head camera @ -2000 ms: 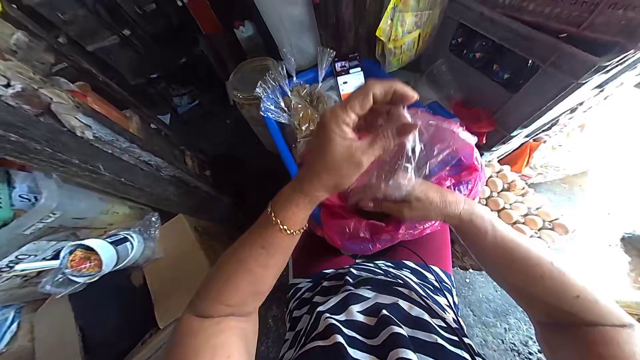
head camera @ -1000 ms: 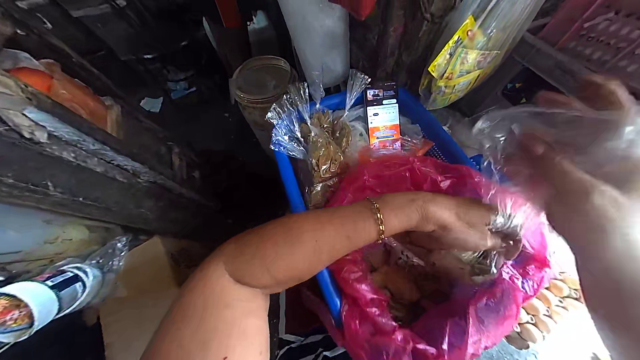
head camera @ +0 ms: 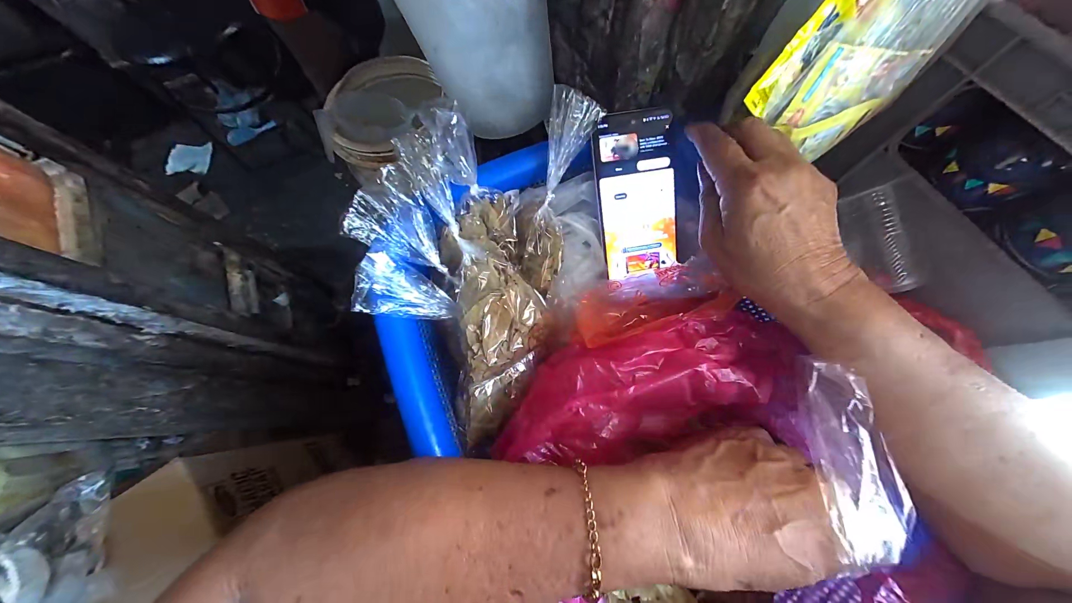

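Observation:
My left hand (head camera: pixel 745 511), with a gold chain bracelet at the wrist, lies over a pink plastic bag (head camera: pixel 636 385); its fingertips are hidden behind a clear plastic bag (head camera: pixel 863 469) that it grips. At the upper right edge of a lit smartphone (head camera: pixel 636 201) is my right hand (head camera: pixel 766 209), back up, fingers bent and somewhat apart, with nothing seen in it. The phone leans upright in a blue plastic basket (head camera: pixel 410 377). Left of it stand knotted clear bags of dried brown leaves (head camera: pixel 502 310). Orange plastic (head camera: pixel 628 310) lies just below the phone.
A round lidded tub (head camera: pixel 377 109) and a pale cylindrical container (head camera: pixel 481 59) stand behind the basket. Yellow packets in clear plastic (head camera: pixel 846 75) hang at upper right, near a dark crate (head camera: pixel 930 176). Wooden boards (head camera: pixel 151 352) run along the left, above a cardboard box (head camera: pixel 176 511).
My right hand has moved from the right side to beside the phone. The clear bag that was near it one second ago is no longer there. The view is closer to the basket.

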